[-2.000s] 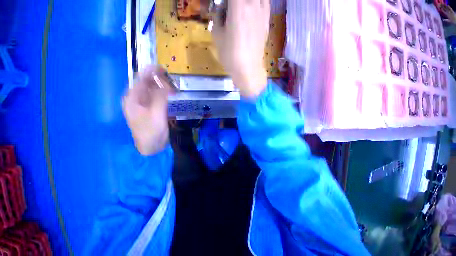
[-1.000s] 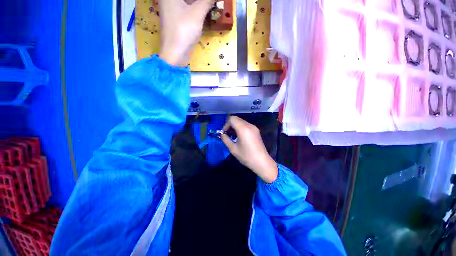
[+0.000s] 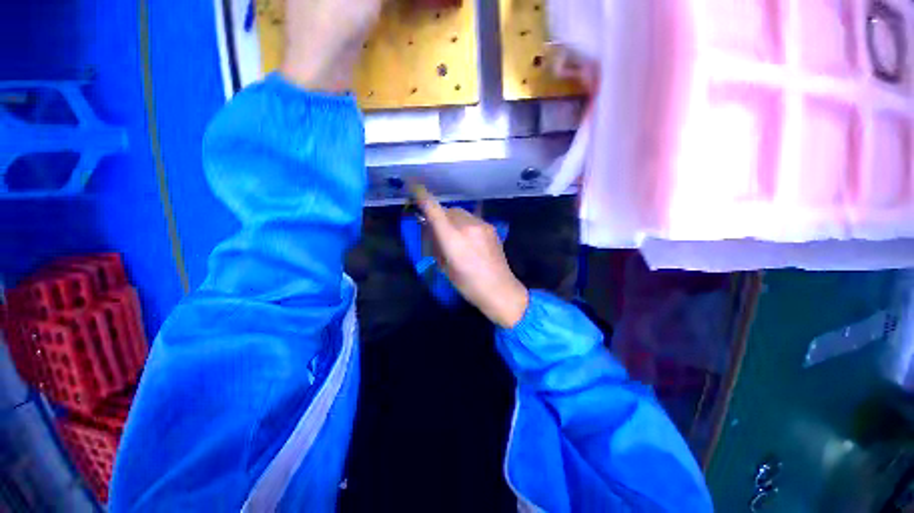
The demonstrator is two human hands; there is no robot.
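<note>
My left hand point(image 3: 326, 45) reaches over the gold plate point(image 3: 426, 70) at the top of the view. Its fingers are cut off by the top edge, so what they hold cannot be told. My right hand point(image 3: 466, 250) is low in front of the machine's white front edge point(image 3: 466, 170). Its index finger points up towards a small dark button point(image 3: 396, 183); whether it touches is unclear. A small dark shape shows below that fingertip, too blurred to tell if it is a ring. The fixture is mostly out of the picture, with only a reddish edge showing.
Stacked pink-white trays point(image 3: 692, 130) stand right of the machine, with a ring point(image 3: 884, 40) in one pocket. The green bench point(image 3: 782, 401) bears a pale strip point(image 3: 850, 339) and small rings point(image 3: 766, 486). Red crates point(image 3: 80, 331) stand on the blue floor at left.
The view has shifted, so the fixture has mostly left the top. My right hand has risen to the machine's front edge with its index finger extended. My left hand stays over the plate.
</note>
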